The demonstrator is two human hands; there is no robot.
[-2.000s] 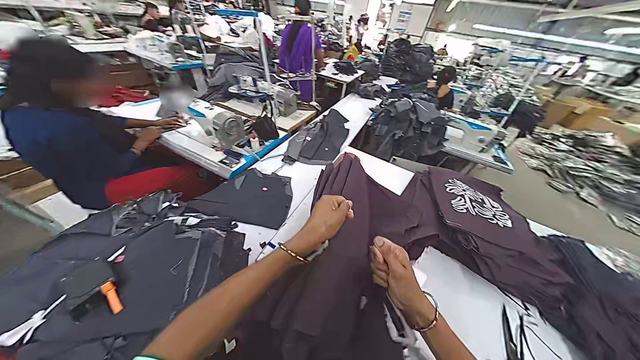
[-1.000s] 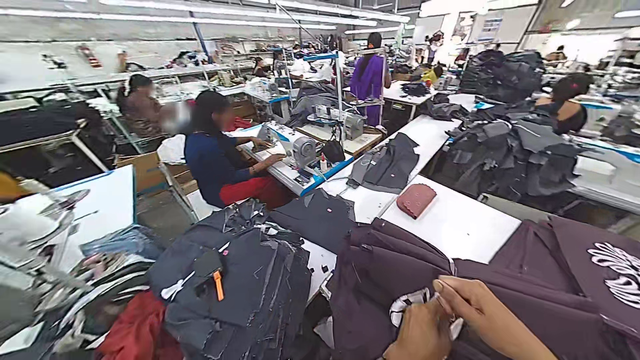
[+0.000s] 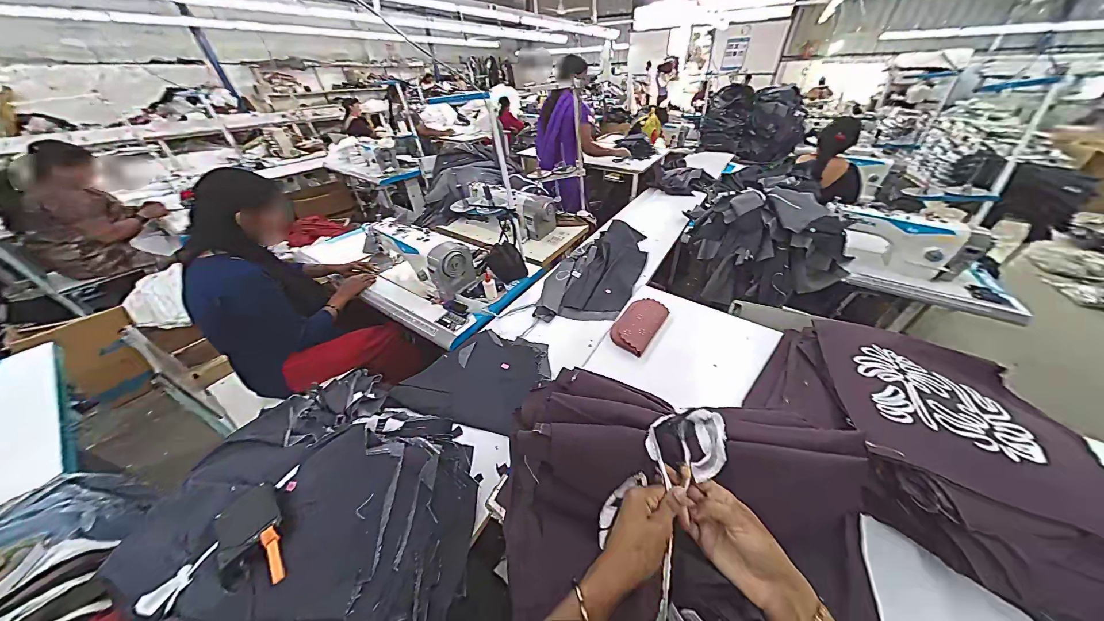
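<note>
My left hand (image 3: 636, 533) and my right hand (image 3: 733, 530) meet over a stack of dark maroon fabric pieces (image 3: 586, 448). Between their fingertips they pinch a narrow white and dark fabric strip (image 3: 709, 444), which loops above the fingers and hangs down between the wrists. Another part of the strip curls out beside my left hand. To the right lie maroon panels with a white printed design (image 3: 949, 405). A dark pink case with a scalloped edge (image 3: 640, 326) rests on the white table beyond the stack.
Dark grey cut pieces (image 3: 362, 509) are piled at left, with an orange-handled tool (image 3: 272, 554) on top. A person in blue (image 3: 250, 302) sits at a sewing machine (image 3: 431, 259). More grey pieces (image 3: 595, 272) lie farther along the white table (image 3: 716, 345).
Two seconds ago my hands were apart over the maroon fabric; now they are together on the strip. The looped strip stands out more plainly above the fingers than one second ago.
</note>
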